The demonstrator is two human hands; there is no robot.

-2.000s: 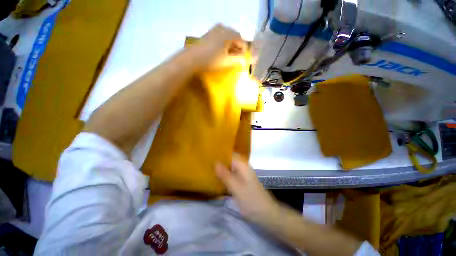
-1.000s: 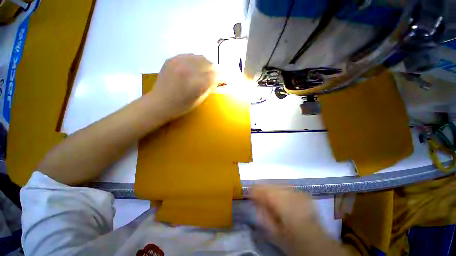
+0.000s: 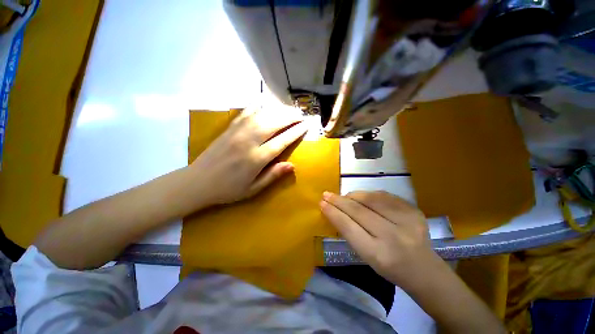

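Observation:
The main mustard fabric panel [image 3: 254, 228] lies under the sewing machine head, and its lower end hangs over the table's front edge onto my lap. My left hand [image 3: 251, 153] lies flat on its upper part, fingers spread, fingertips in the lamp glow beside the presser foot area [image 3: 310, 111]. My right hand [image 3: 385, 228] rests with fingers together and fingertips on the panel's right edge, below the needle area. The needle itself is lost in the glare.
Small mustard cut pieces [image 3: 470, 163] lie right of the needle. Long cut panels [image 3: 39, 117] lie at far left. Green and yellow scissors [image 3: 574, 202] are at the right edge. A grey tape rule [image 3: 457, 246] runs along the table front. More mustard fabric [image 3: 548, 277] is at lower right.
The panel has shifted slightly right, under the machine head. My left hand has flattened and spread on it. My right hand has moved up from the table's front edge onto the panel's edge.

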